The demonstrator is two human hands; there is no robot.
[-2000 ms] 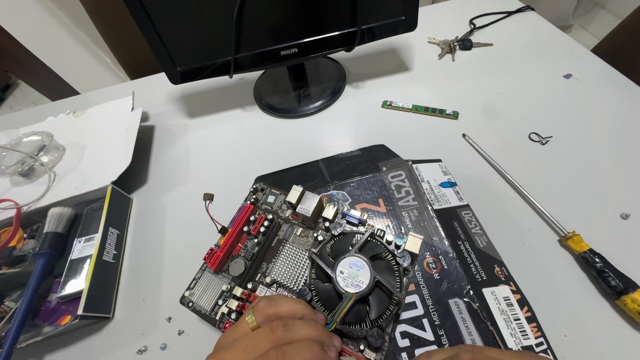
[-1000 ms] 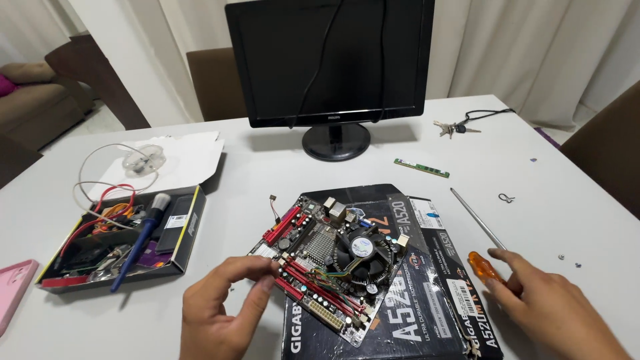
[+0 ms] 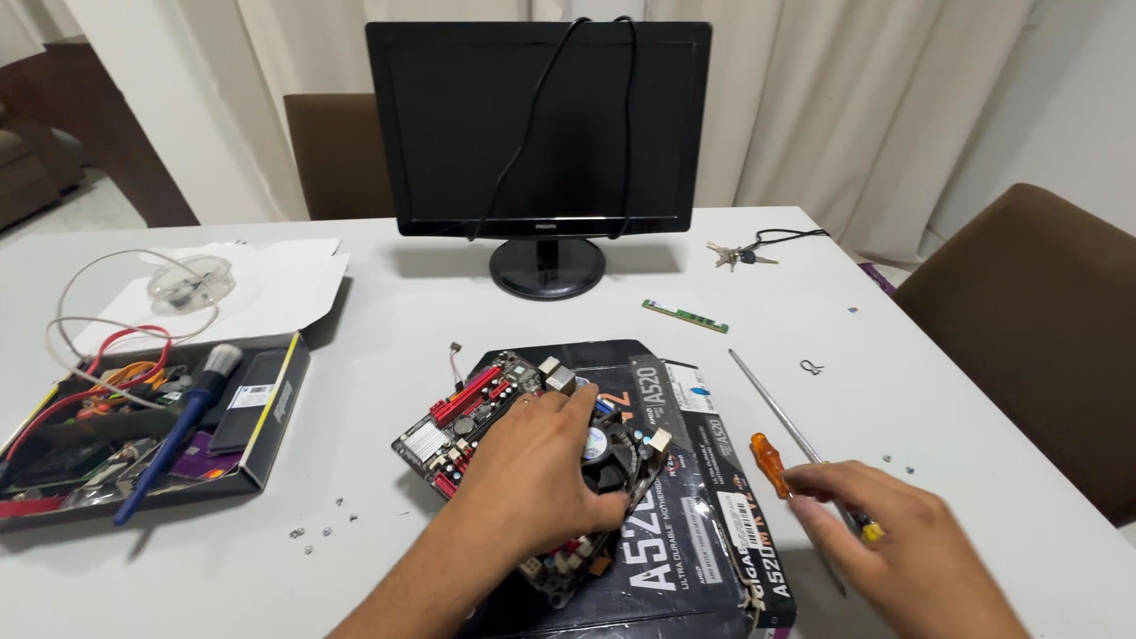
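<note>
A motherboard (image 3: 426,439) with red slots lies tilted on a black motherboard box (image 3: 657,532). My left hand (image 3: 532,470) spreads over the board, fingers and thumb around the CPU cooler fan (image 3: 608,457); whether it grips the fan or only rests there I cannot tell. At the right, my right hand (image 3: 887,532) pinches a small screwdriver with an orange handle (image 3: 769,461) between thumb and fingertips, its shaft pointing down toward the table. Behind those fingers lies a longer screwdriver (image 3: 777,404), its yellow and black handle partly hidden by the hand.
A Philips monitor (image 3: 546,133) stands at the back. A green RAM module (image 3: 685,317), keys (image 3: 741,256) and a bent metal clip (image 3: 811,366) lie on the right. Leftward are loose screws (image 3: 327,532) and an open box (image 3: 284,408) holding cables, with a blue-handled brush (image 3: 169,453) across it.
My left hand has moved right, from the motherboard's left edge onto the fan area. My right hand has the orange-handled screwdriver raised off the table, with its shaft now in view.
</note>
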